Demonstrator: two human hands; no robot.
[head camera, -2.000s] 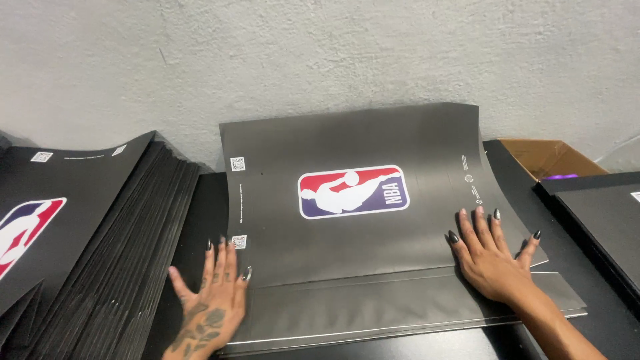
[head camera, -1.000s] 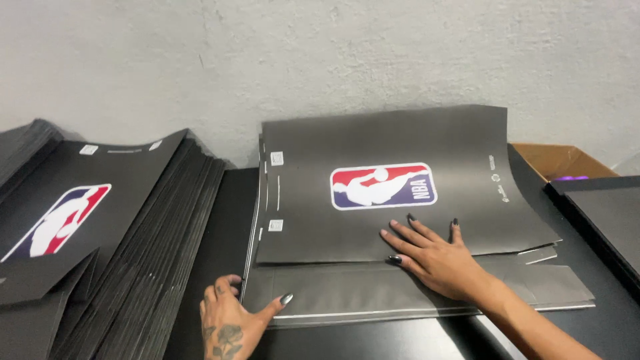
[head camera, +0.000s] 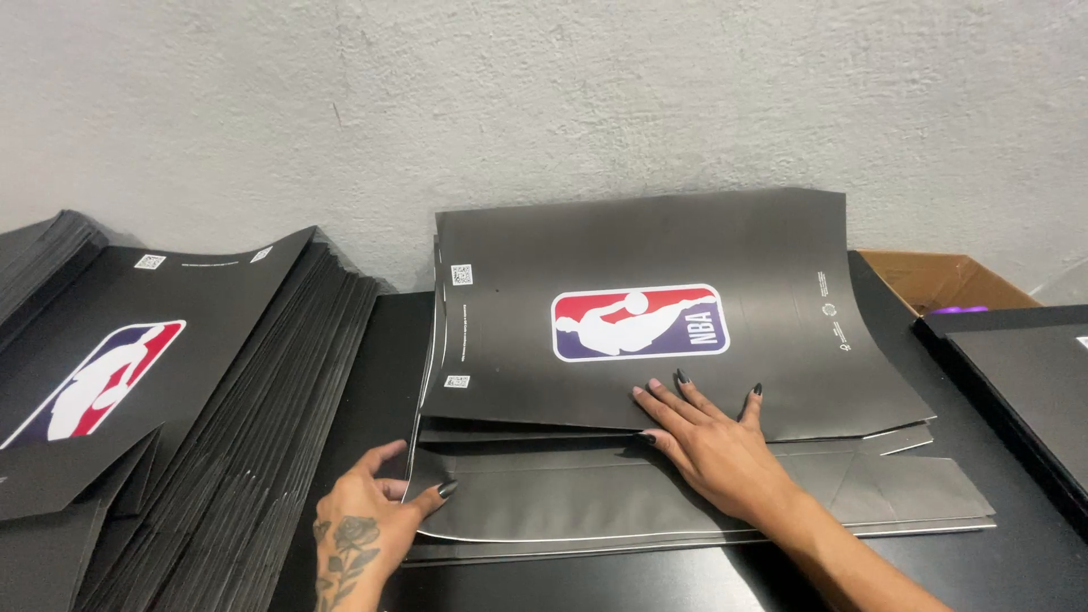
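Note:
Several flat black paper bags (head camera: 595, 246) lie stacked at the middle of the table, the top one printed with a red, white and blue NBA logo (head camera: 641, 322). My left hand (head camera: 374, 518) pinches the left edge of the folded lower part (head camera: 544, 497), thumb on top and fingers at the side; the edge there curls up slightly. My right hand (head camera: 714, 442) rests palm down, fingers spread, on the lower edge of the printed panel, below the logo, holding nothing between its fingers.
On the left stands a large leaning stack of similar black bags (head camera: 255, 408) on the black table (head camera: 365, 382). A cardboard box (head camera: 943, 268) with something purple inside sits at the back right, behind more black flat items (head camera: 1020, 365). A rough grey wall (head camera: 544, 93) rises behind.
My left hand has gone from lying flat with spread fingers to gripping the bags' left edge. My right hand has moved left across the top bag, from its right side to below the logo.

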